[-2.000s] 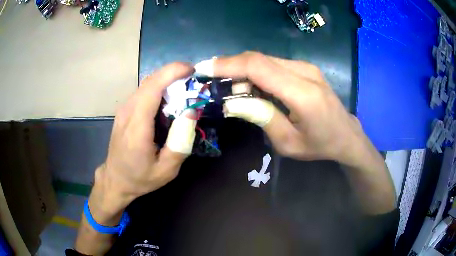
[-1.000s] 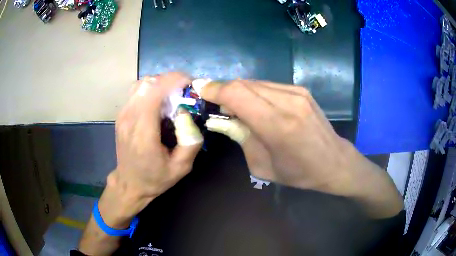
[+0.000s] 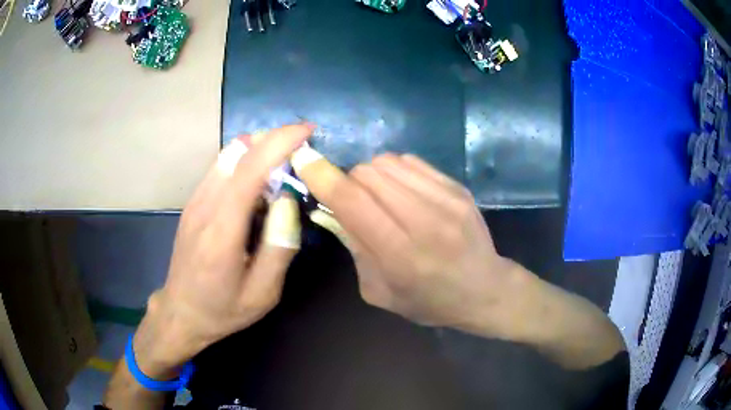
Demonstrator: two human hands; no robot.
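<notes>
My left hand (image 3: 228, 232) and my right hand (image 3: 401, 232) meet over the near edge of the black mat, with cream finger cots on thumbs and fingers. Between them they hold a wired circuit-board assembly (image 3: 290, 186), mostly hidden by the fingers; a bit of white plastic, a little green and some black show. My left hand closes around its left side. My right thumb and forefinger grip its right side. Whether it sits inside a housing cannot be told.
Wired circuit-board assemblies (image 3: 163, 40) lie on brown cardboard (image 3: 104, 136) at the upper left. Another (image 3: 483, 50) lies on the black mat (image 3: 345, 80), with black pronged parts (image 3: 260, 14) at its back. Grey-white plastic parts (image 3: 707, 152) line the blue sheet (image 3: 625, 152) at right.
Both hands have moved left and closer together around the assembly, which is now more covered. The white bracket in the lap is no longer visible. The view has shifted slightly, showing more of the bench's back.
</notes>
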